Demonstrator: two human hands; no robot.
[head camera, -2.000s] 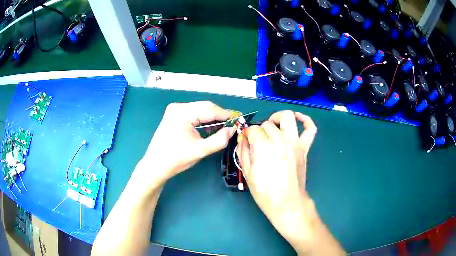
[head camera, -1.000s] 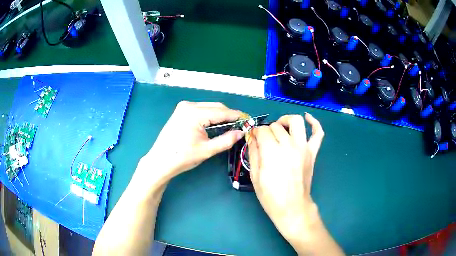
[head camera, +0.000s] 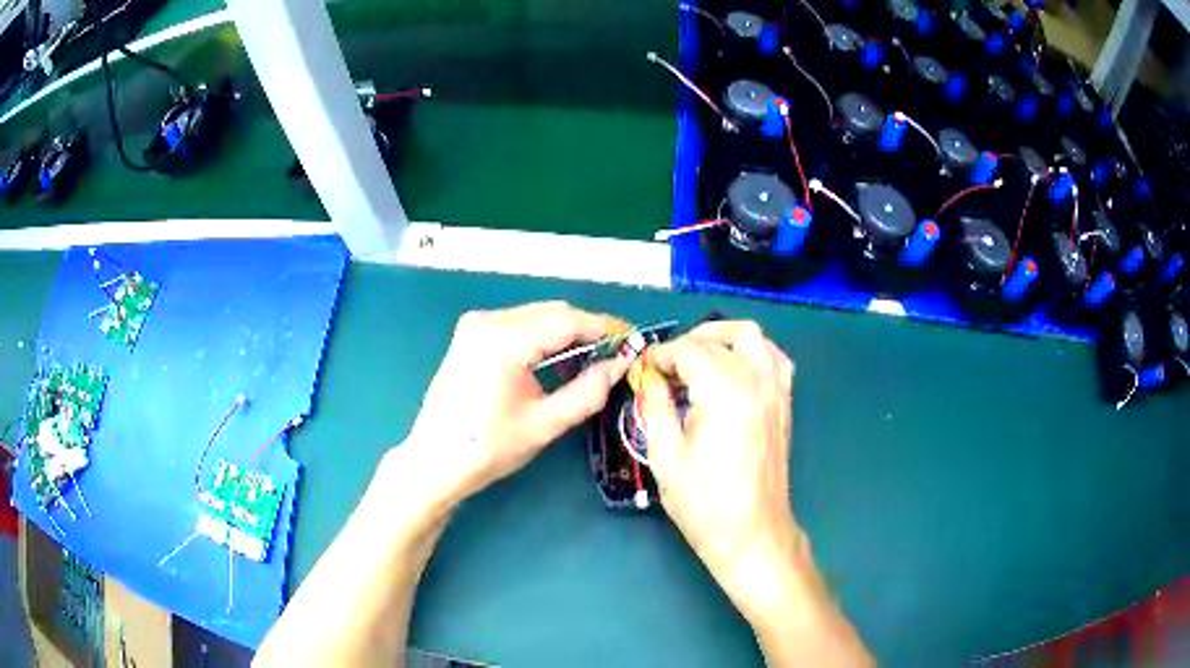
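A circuit board (head camera: 603, 347), seen nearly edge-on as a thin line, is held above a black housing (head camera: 613, 472) on the green mat. My left hand (head camera: 503, 392) grips the board between thumb and fingers. My right hand (head camera: 718, 418) is closed at the board's wired end, its fingertips on a tiny pale connector (head camera: 636, 343). Yellowish finger cots show on both hands. Leads (head camera: 629, 428) loop down over the housing, and one ends in a small white plug (head camera: 641, 499). My right hand hides much of the housing.
A blue sheet (head camera: 196, 379) at left holds loose circuit boards (head camera: 242, 502). Another blue sheet (head camera: 835, 303) at upper right holds rows of housings with speakers (head camera: 761, 205). A white post (head camera: 313, 118) and rail (head camera: 548, 253) stand beyond the mat. Cardboard (head camera: 137, 633) shows at lower left.
The view has shifted. My right hand's raised outer fingers have folded in closer. Both hands stay at the board, and the housing stays beneath them.
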